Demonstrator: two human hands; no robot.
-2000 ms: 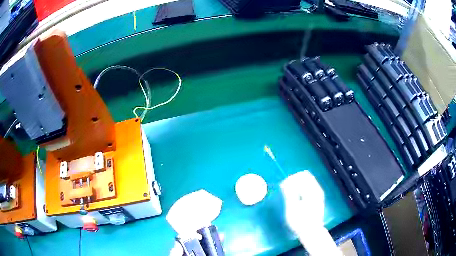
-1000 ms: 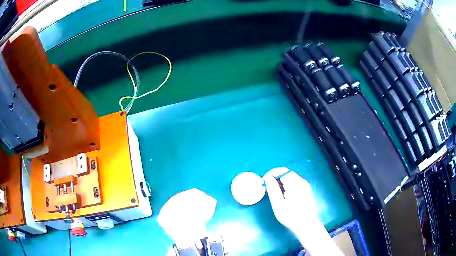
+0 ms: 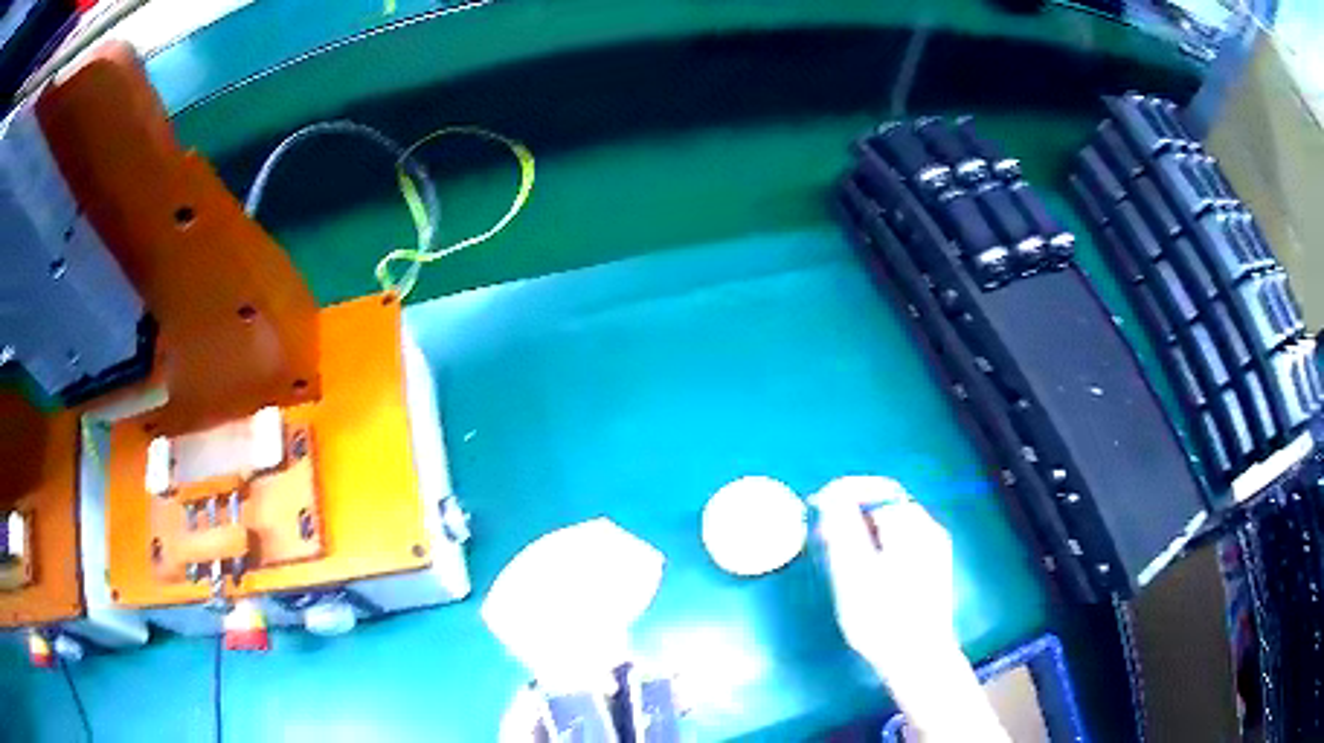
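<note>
My left hand (image 3: 519, 714) is overexposed and cut off by the bottom edge. It holds two dark housings (image 3: 574, 711) side by side, with pale grey faces up. An angular white wipe (image 3: 574, 588) lies just above them. A round white disc (image 3: 754, 526) lies flat on the green mat, right of the wipe. My right hand (image 3: 893, 573) is at the disc's right side, fingers curled and pinched together. A faint thin line by the fingertips looks like the swab; its tip cannot be made out.
Black ribbed trays (image 3: 1082, 392) are stacked at right, with more housings in rows (image 3: 1205, 290) beyond. A blue crate rim (image 3: 1067, 690) is low at right. An orange-topped fixture (image 3: 363, 479) with a red knob (image 3: 247, 627) stands at left, a yellow-green wire (image 3: 508, 218) behind it.
My right hand has moved up to the disc's right side, and the swab's pale tip no longer shows clearly. The left hand still holds the housings. The camera view has shifted slightly.
</note>
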